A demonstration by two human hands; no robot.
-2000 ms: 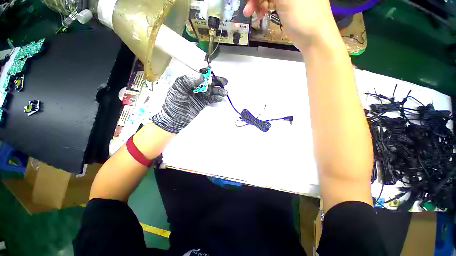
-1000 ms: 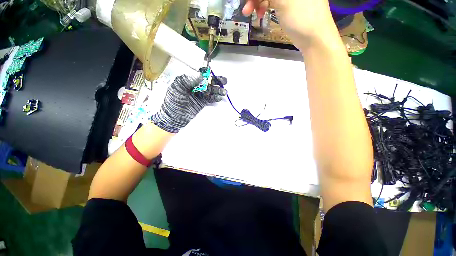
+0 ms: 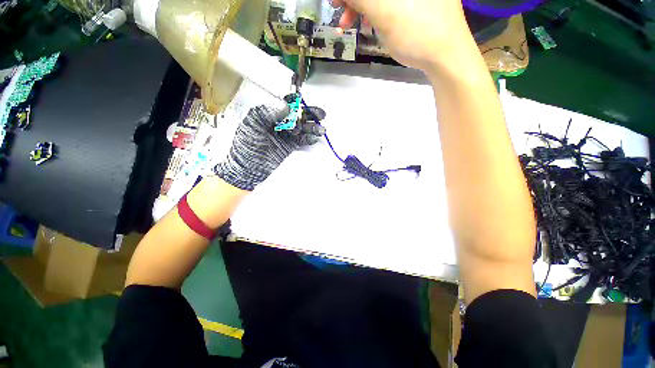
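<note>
My left hand [image 3: 260, 144], in a grey-black mottled glove, holds a small green-teal circuit board [image 3: 289, 115] over the white board. A black cable [image 3: 365, 171] runs from the gloved fingers to a tied bundle lying on the white board, with its plug at the right. The soldering iron [image 3: 302, 54] points down, its tip at the circuit board's upper end. My bare right hand [image 3: 391, 21] is raised at the top edge, partly cut off. Its fingertips are near the iron's upper part, and what they hold cannot be seen.
A black cable heap [image 3: 592, 215] covers the right end of the white board [image 3: 345, 230]. A yellowish fume hood [image 3: 197, 43] hangs at the upper left. A black mat [image 3: 86, 136] at the left bears a small yellow-black component [image 3: 42, 152]. A metal control unit [image 3: 336, 44] stands behind.
The iron's tip now looks thicker and lower at the circuit board. My right hand has shifted slightly left and up. My left hand still holds the board in nearly the same place.
</note>
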